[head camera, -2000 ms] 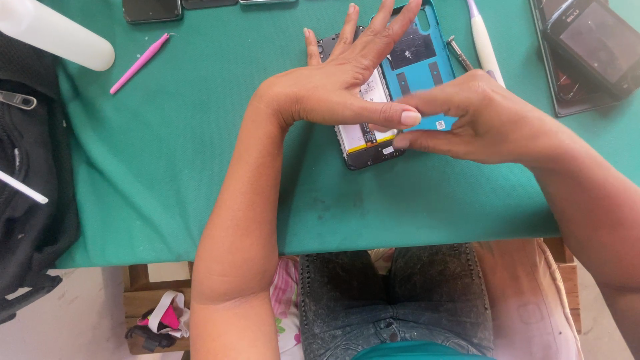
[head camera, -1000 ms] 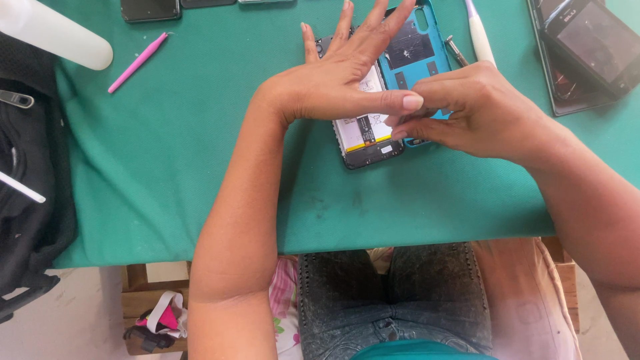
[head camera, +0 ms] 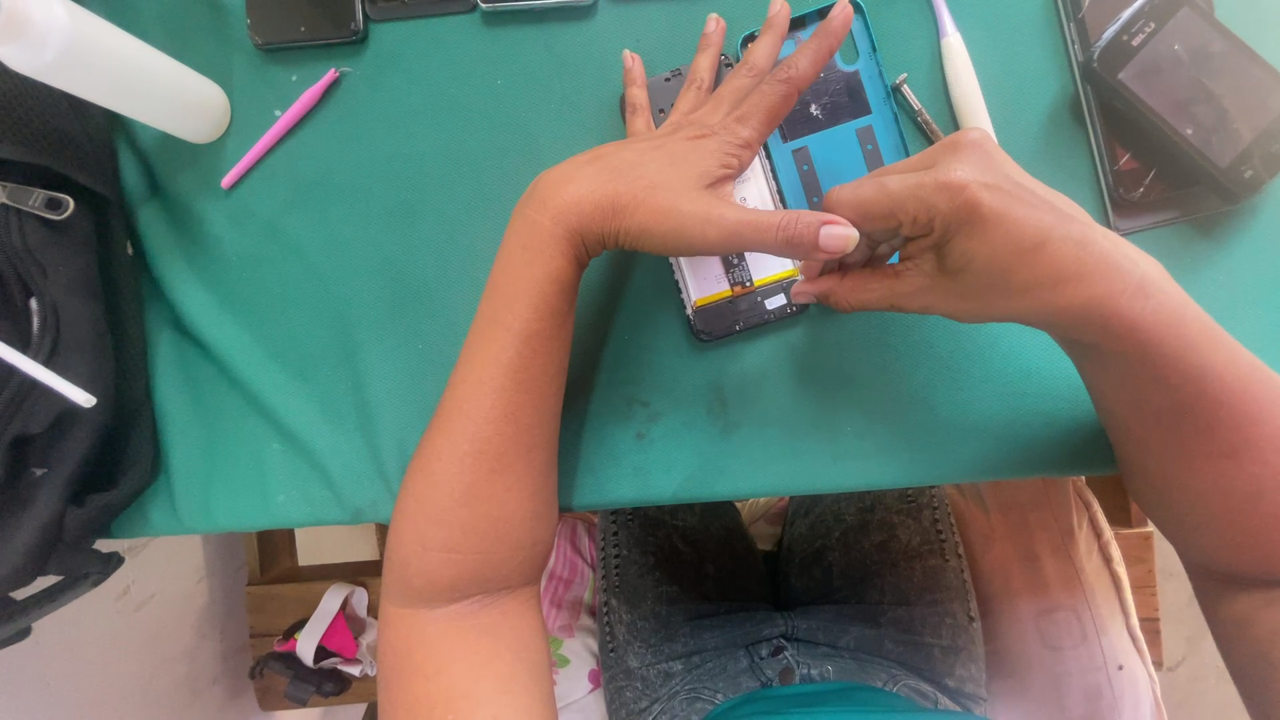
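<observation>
An opened smartphone (head camera: 750,312) lies on the green cloth, its inside facing up with a pale battery (head camera: 757,190) and a yellow strip showing. My left hand (head camera: 700,175) is spread across the phone, fingers apart, thumb reaching over the battery. The right hand (head camera: 940,240) has its fingers bent and pinched together at the phone's lower right edge, close to my left thumb; whether something is between the fingertips is hidden. Beside the phone, partly under both hands, is a blue phone back cover (head camera: 865,90) with dark pads inside.
A small screwdriver (head camera: 918,108) and a white-handled tool (head camera: 962,80) lie right of the cover. Further right are stacked phones (head camera: 1190,80). A pink pen-like tool (head camera: 280,130), a white bottle (head camera: 120,70), a black bag (head camera: 70,300) and more phones (head camera: 305,22) lie to the left.
The right hand's fingers have shifted slightly at the phone's lower right edge. My left hand has stayed spread over the phone.
</observation>
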